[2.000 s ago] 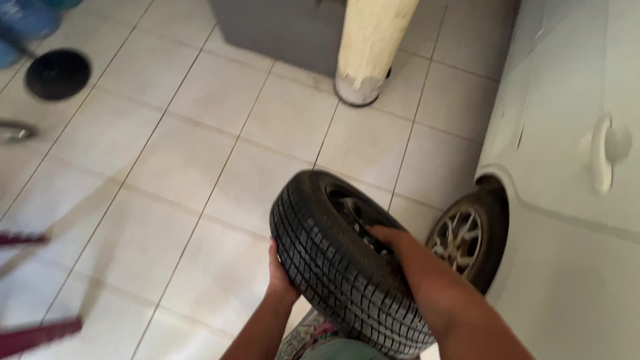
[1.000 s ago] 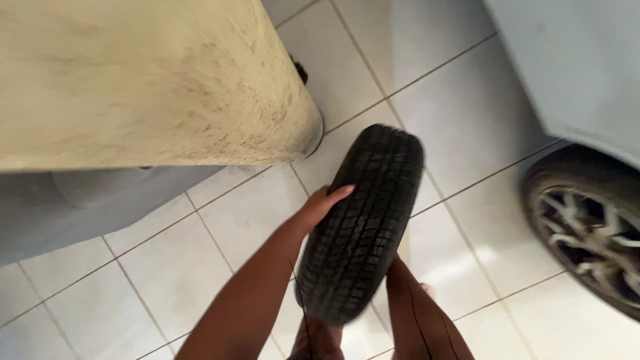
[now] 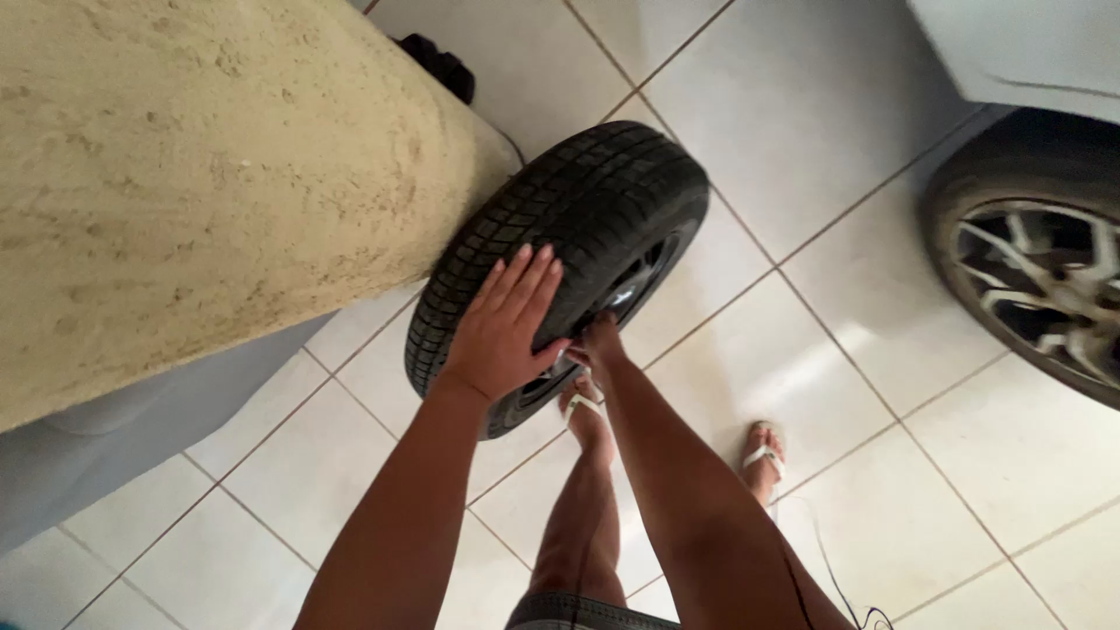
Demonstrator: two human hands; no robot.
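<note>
A black car wheel with a treaded tyre (image 3: 560, 227) stands tilted on the tiled floor, its upper left side at the foot of a round column. My left hand (image 3: 507, 328) lies flat on the tread with the fingers apart. My right hand (image 3: 598, 339) is at the dark rim (image 3: 634, 284), on the wheel's side face, with its fingers curled inward. Part of those fingers is hidden in the rim, so their hold cannot be told. The left thumb comes close to the right hand.
The rough cream column (image 3: 201, 192) fills the upper left, with a grey surface (image 3: 157, 420) below it. A parked car's wheel with a light alloy rim (image 3: 1050, 280) is at the right. My feet in white flip-flops (image 3: 764, 451) stand near the tyre. A thin cable (image 3: 827, 560) hangs at lower right.
The wheel was held between both hands and now leans near the column. My left hand has flattened on the tread, and my right hand has come to the rim.
</note>
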